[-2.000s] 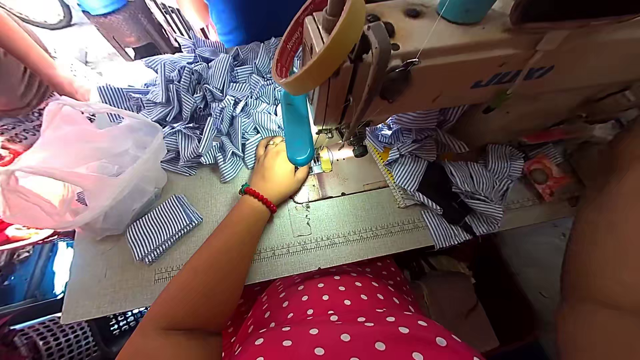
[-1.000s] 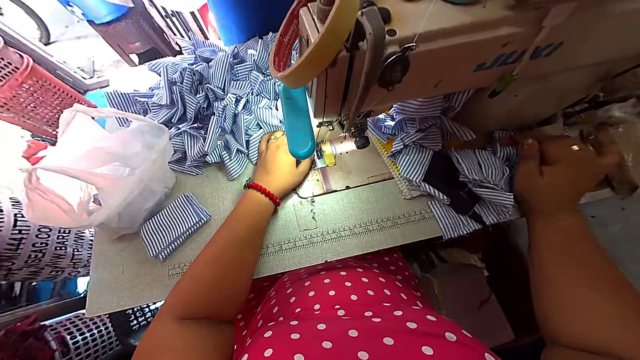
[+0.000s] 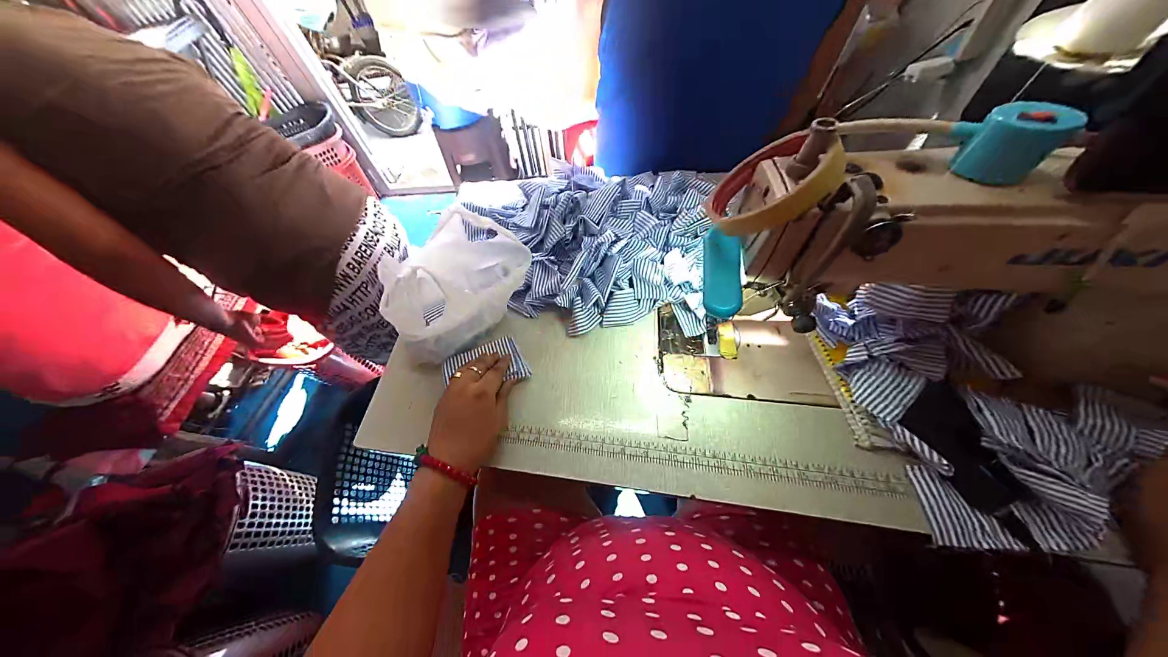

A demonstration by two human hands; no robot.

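Note:
My left hand (image 3: 470,415), with a red bead bracelet, rests on a small stack of folded striped cloth (image 3: 511,354) at the left of the sewing table (image 3: 584,401); whether the fingers grip it I cannot tell. Beside the stack is a white plastic bag (image 3: 465,283). A heap of blue-and-white striped cloth pieces (image 3: 602,246) lies behind, reaching the needle area of the Juki sewing machine (image 3: 967,219). More striped cloth (image 3: 1049,438) with a black piece lies right of the machine bed. Of my right arm (image 3: 1150,520) only a part shows at the right edge; its hand cannot be made out.
A roll of tape (image 3: 776,196) and a blue lamp (image 3: 723,274) hang at the machine head. A printed ruler (image 3: 712,456) runs along the table's front edge. Another person's arm and hand (image 3: 242,327) are at the left. Plastic baskets (image 3: 274,511) stand below, left of the table.
My left hand has moved from beside the needle area to the folded striped stack at the left. The view has swung left. My right hand, on the right-hand cloth one second ago, is no longer clearly visible.

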